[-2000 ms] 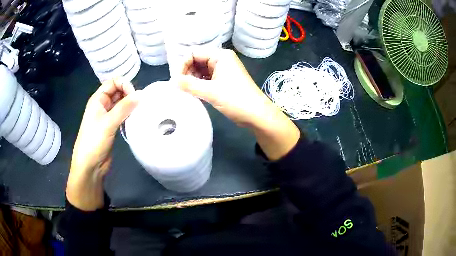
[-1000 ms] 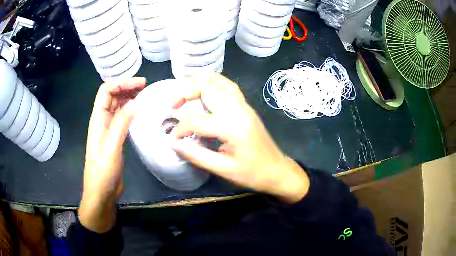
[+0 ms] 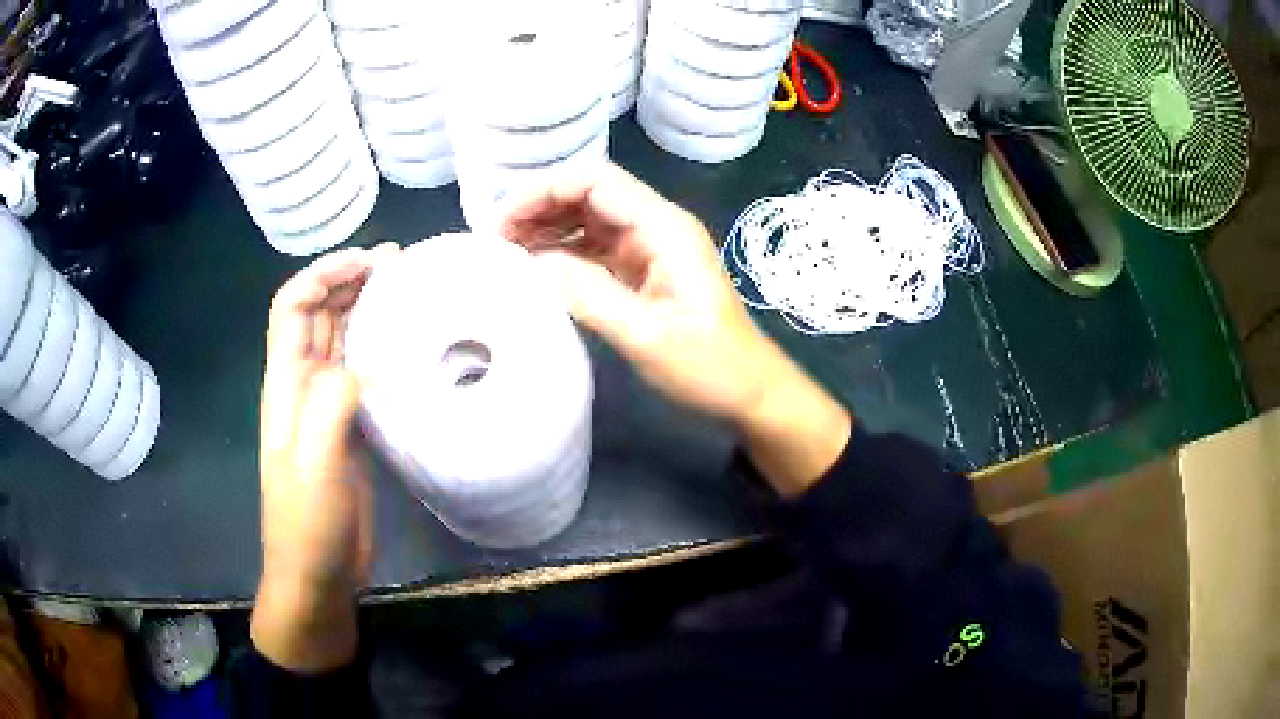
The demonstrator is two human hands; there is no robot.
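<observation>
A stack of round white parts (image 3: pixel 520 330) stands in front of me near the bench's front edge, its top disc showing a small centre hole. My left hand (image 3: pixel 326 400) is at the stack's left side, fingers curved along the top disc's edge. My right hand (image 3: pixel 653 288) is at the upper right edge of the top disc, fingers bent. Bright glare hides whether either hand holds a thin ring or presses the disc. A loose pile of thin white rings (image 3: pixel 859 253) lies to the right.
Tall white stacks (image 3: pixel 267 127) stand at the back, and another white stack (image 3: pixel 70 358) leans at left. Black glossy lumps (image 3: pixel 120 127) are upper left. Red-yellow scissors (image 3: pixel 817 80), a phone (image 3: pixel 1042 204), a green fan (image 3: pixel 1168 113) and a cardboard box (image 3: pixel 1123 562) are at right.
My right hand has moved from over the disc's centre hole back to its upper right edge. My left hand has stayed along the left side, shifting slightly down.
</observation>
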